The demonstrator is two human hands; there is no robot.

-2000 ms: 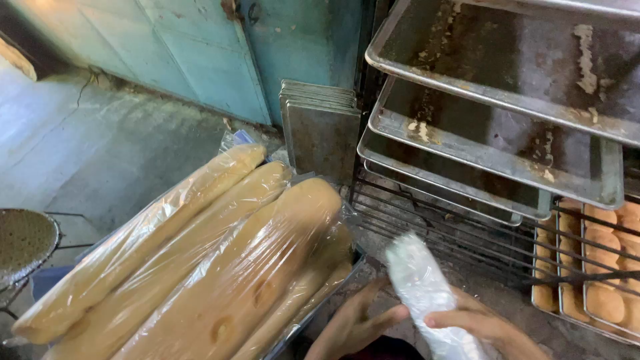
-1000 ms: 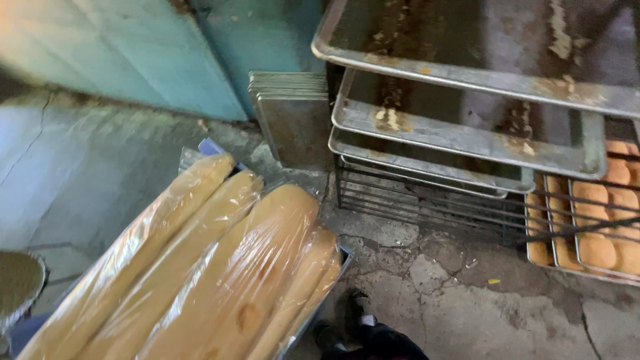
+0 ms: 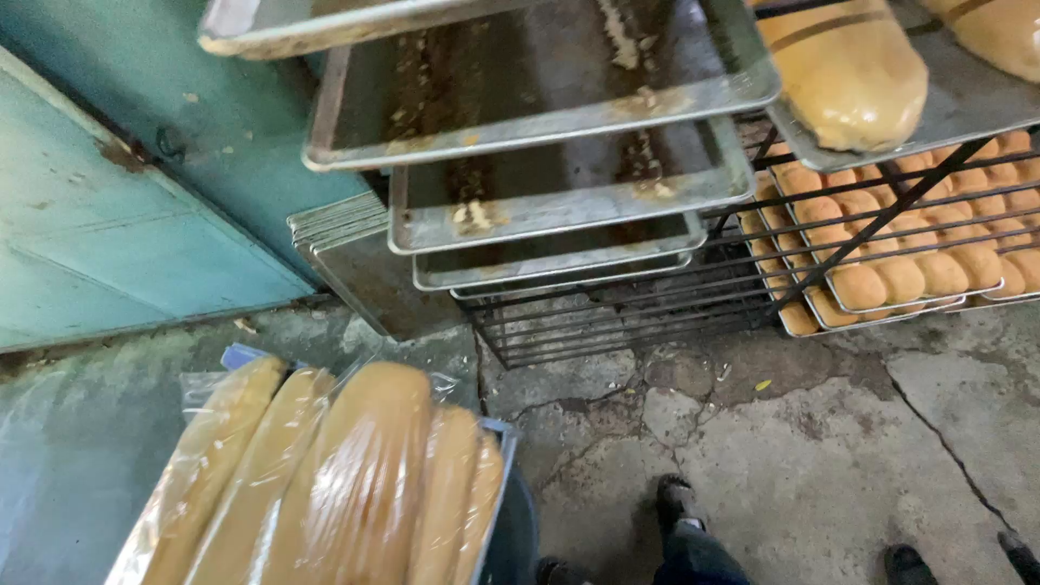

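Neither my left hand nor my right hand shows in the head view now, so what they hold is hidden. At the lower left, several long bread loaves in clear plastic lie side by side on a metal tray. My own shoe and dark trouser leg show at the bottom, to the right of that tray. Baking trays with crumbs and brown stains sit in a black metal rack above and ahead.
Small buns fill stacked trays at the right, below a tray with a large glossy loaf. Upright trays lean by a teal metal door. Another person's shoes stand on the cracked concrete floor, lower right.
Two seconds ago both hands held a clear plastic bundle beside the wrapped loaves; hands and bundle have since left the view. The view has swung right, bringing the large loaf and another person's shoes into sight.
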